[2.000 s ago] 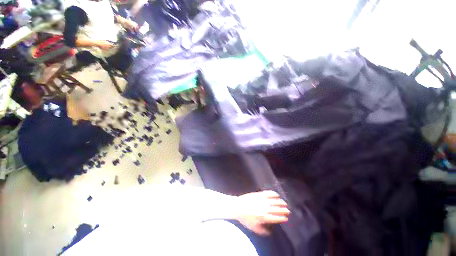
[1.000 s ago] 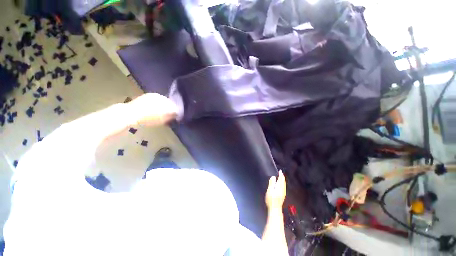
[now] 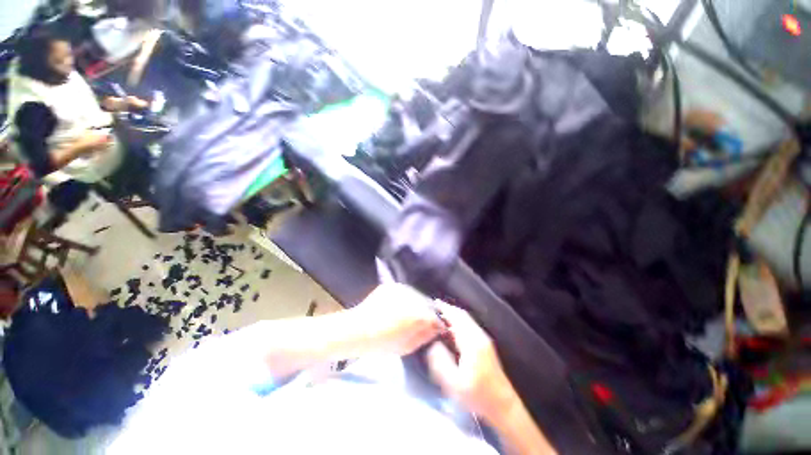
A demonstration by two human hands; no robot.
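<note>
My left hand (image 3: 405, 322) and my right hand (image 3: 464, 354) are close together near the picture's middle, at the near side of the long padded bar (image 3: 507, 324). Their fingers meet at a small dark part; blur hides what exactly they grip. A bunched grey-lit garment piece (image 3: 425, 233) lies over the bar just beyond my hands. A small red spot, perhaps the iron's handle (image 3: 603, 393), shows at the lower right; the rest of it cannot be made out.
A large dark garment pile (image 3: 587, 195) lies behind the bar. A tan hose (image 3: 711, 404) and cables run at the right. A seated person (image 3: 67, 124) is at the upper left. A dark cloth heap (image 3: 71, 355) and scraps lie on the floor. The dark table cover (image 3: 325, 249) shows below the bar.
The view has shifted. My hands, apart one second ago, are now together. The garment piece, earlier spread flat across the bar, is now bunched and pulled together.
</note>
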